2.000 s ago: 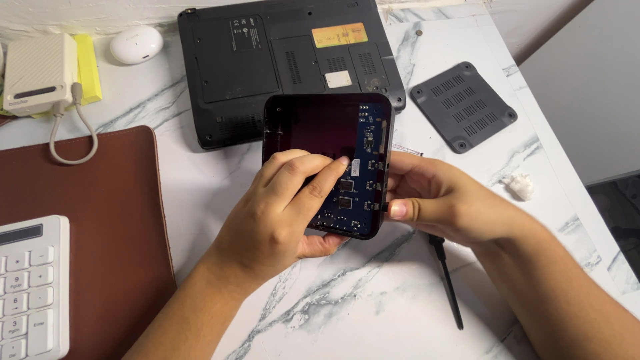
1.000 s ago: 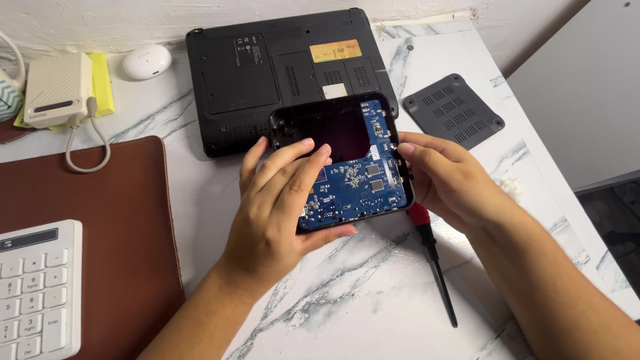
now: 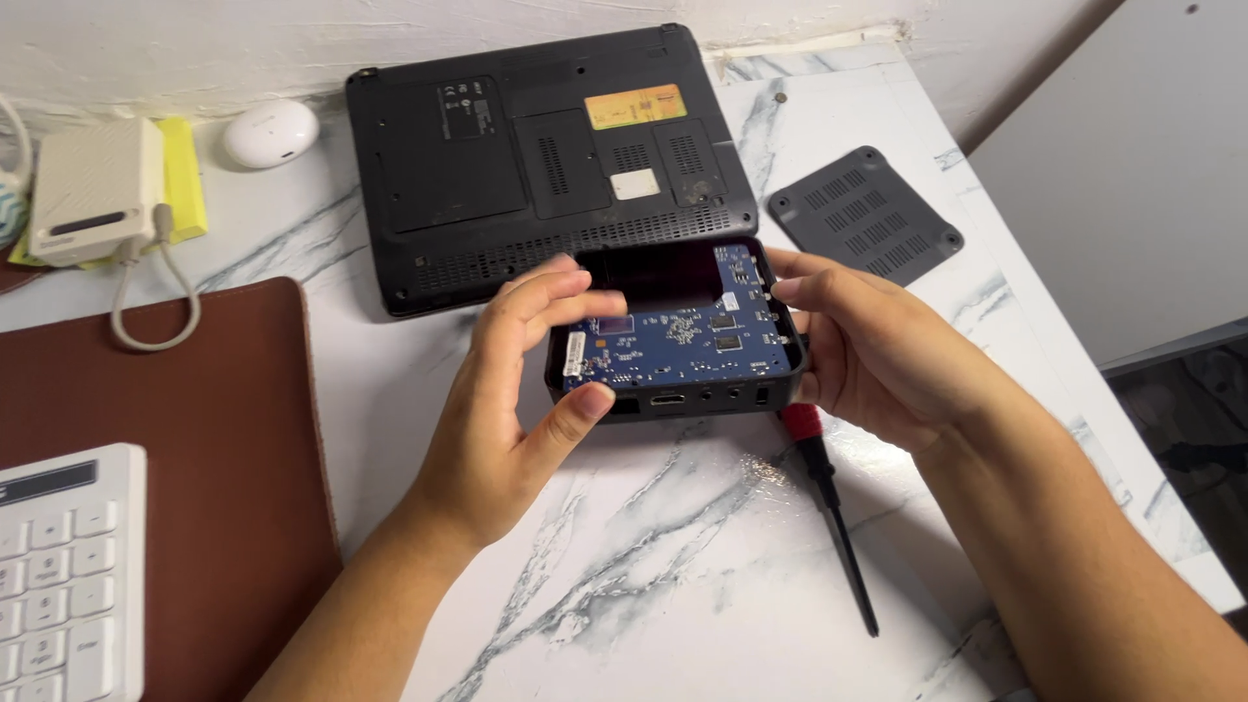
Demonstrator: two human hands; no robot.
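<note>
A small black plastic device case (image 3: 673,402) without its cover is held between my hands, its port side toward me. Inside it lies a blue circuit board (image 3: 682,341), L-shaped around a dark opening at the back left. My left hand (image 3: 526,390) grips the left end, thumb at the front edge and fingers over the board's left side. My right hand (image 3: 848,331) holds the right wall, thumb on its upper rim. A screwdriver (image 3: 829,487) with a red and black handle lies on the marble-patterned table below the case; its handle end is partly hidden.
An upside-down black laptop (image 3: 546,166) lies behind the case. A grey vented cover plate (image 3: 868,214) is at the right. At the left are a white earbud case (image 3: 271,134), a cream power bank (image 3: 97,190) with a cable, a brown desk mat (image 3: 195,409) and a white calculator (image 3: 73,575).
The case has been tilted and turned, so its port side now faces me and more of the board shows. My left fingers have shifted toward its left edge.
</note>
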